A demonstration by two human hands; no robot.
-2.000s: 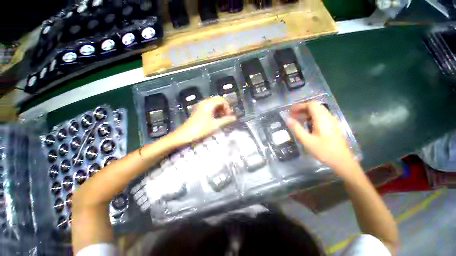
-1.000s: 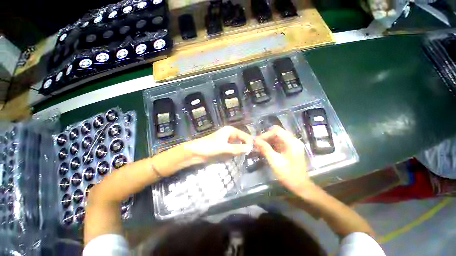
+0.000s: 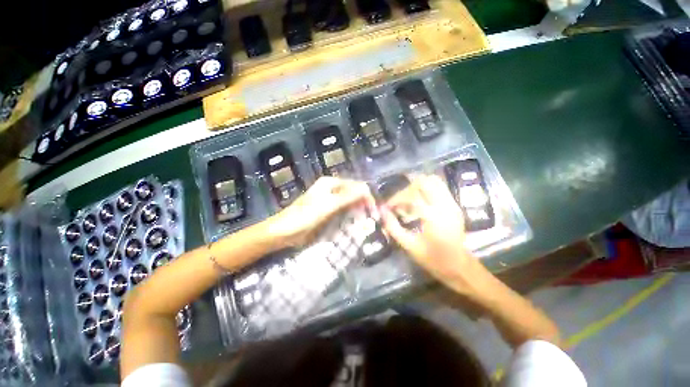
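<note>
A clear blister tray point(image 3: 484, 147) holds black phone housings, back side up. In its far row, the second housing point(image 3: 280, 172) and third housing point(image 3: 331, 155) carry pale ovals; the near-row right housing point(image 3: 470, 194) does too. A pale adhesive sheet point(image 3: 299, 276) with rows of ovals covers the near row's left part. My left hand point(image 3: 329, 205) pinches the sheet's upper right corner. My right hand point(image 3: 425, 219) is over the near row, its fingertips meeting the left ones at that corner. Whether it holds a pad is hidden. It partly covers another housing.
A round parts tray point(image 3: 113, 264) with tweezers lies left, beside bagged trays point(image 3: 34, 295). Behind is a yellow board point(image 3: 446, 38) with black phones. A black tray point(image 3: 136, 79) of white-silver round parts is rear left. The green bench point(image 3: 560, 143) extends right.
My right hand has moved left from the near row's right end, uncovering that housing with its oval. My hands have come together, and the sheet's corner is now up at my fingertips.
</note>
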